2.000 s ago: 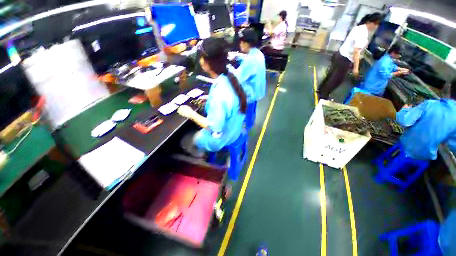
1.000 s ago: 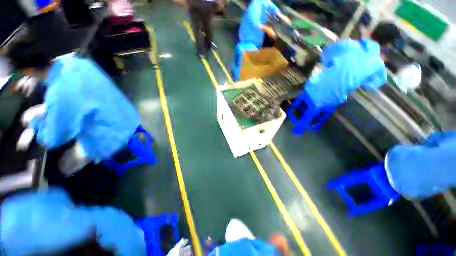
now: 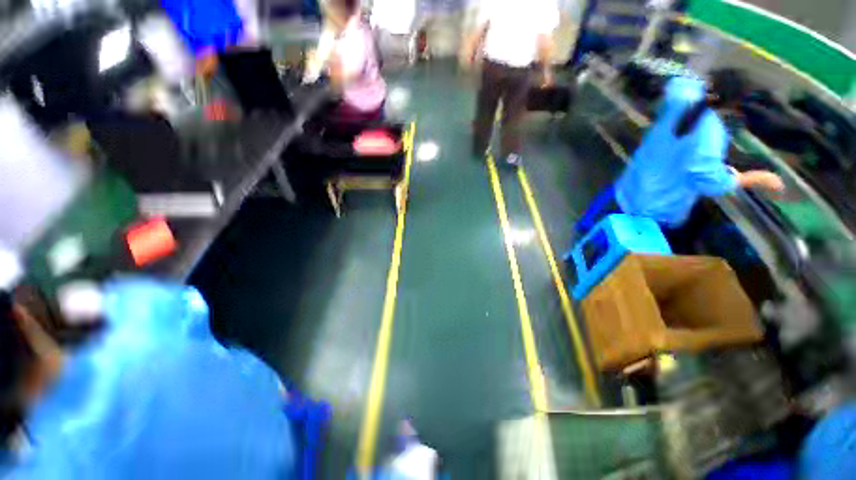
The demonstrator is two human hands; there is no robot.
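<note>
Neither of my hands can be made out. A small blurred white shape (image 3: 413, 461) shows at the bottom edge; I cannot tell if it is a shoe or a glove. The nearest things are an open brown cardboard box (image 3: 619, 314) on the right and, below it, the top of a white bin (image 3: 518, 450), cut off by the bottom edge. Blurred grey-brown parts (image 3: 723, 403) lie beside the bin, under the box.
A green floor aisle with yellow lines (image 3: 385, 328) runs ahead. A person in blue (image 3: 160, 375) is close at left, by a black bench (image 3: 235, 187) with a red pad (image 3: 150, 241). A person stands ahead (image 3: 512, 56). Another sits right, near a blue stool (image 3: 619, 248).
My view has moved forward along the aisle. The white bin has slid down to the bottom edge and the cardboard box looks larger. The hand and sleeve seen at the bottom have gone.
</note>
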